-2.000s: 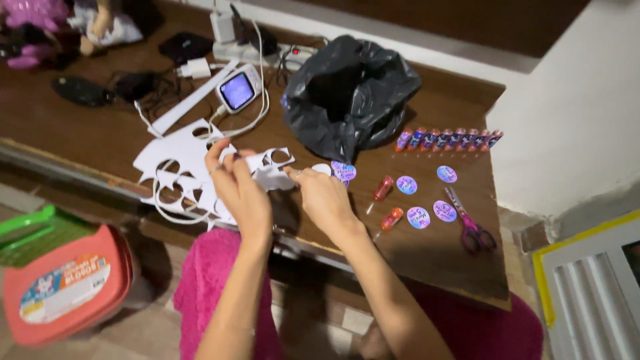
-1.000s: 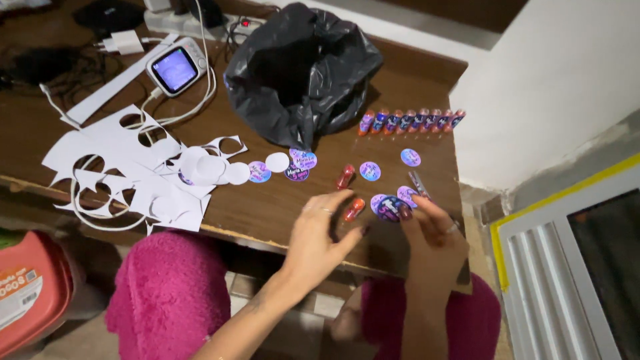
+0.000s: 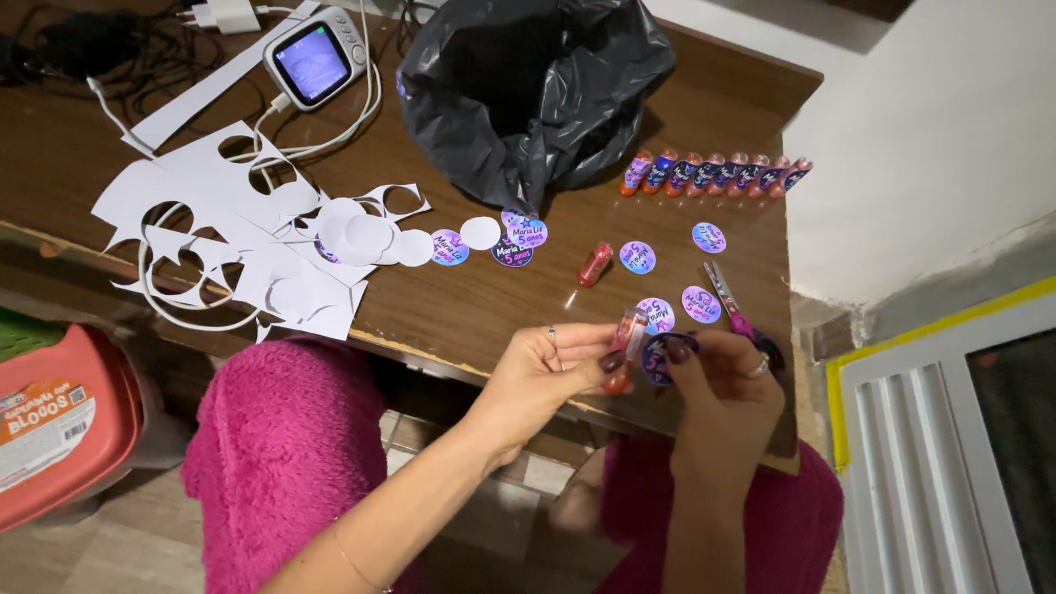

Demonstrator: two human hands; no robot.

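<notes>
My left hand [image 3: 549,371] holds a small clear tube with red contents [image 3: 629,334] over the table's front edge. Close on its right, my right hand [image 3: 722,379] pinches a dark round printed paper label [image 3: 660,360] between thumb and fingers. Another red tube [image 3: 595,265] lies on the table beyond my left hand. Loose round labels [image 3: 638,257] are spread around it. Scissors with pink and dark handles [image 3: 730,305] lie partly hidden behind my right hand. Several tubes with labels around them [image 3: 716,175] stand in a row farther back.
A black plastic bag [image 3: 528,107] sits open on the brown wooden table [image 3: 462,305]. Cut white paper sheets [image 3: 223,223], a screen device [image 3: 318,58] with a white cable and more paper circles are at left. A red-lidded tub [image 3: 66,421] stands below, left.
My left hand has picked up a red tube that lay on the table one second ago. My right hand now holds a dark label beside it. The view has shifted since the first frame.
</notes>
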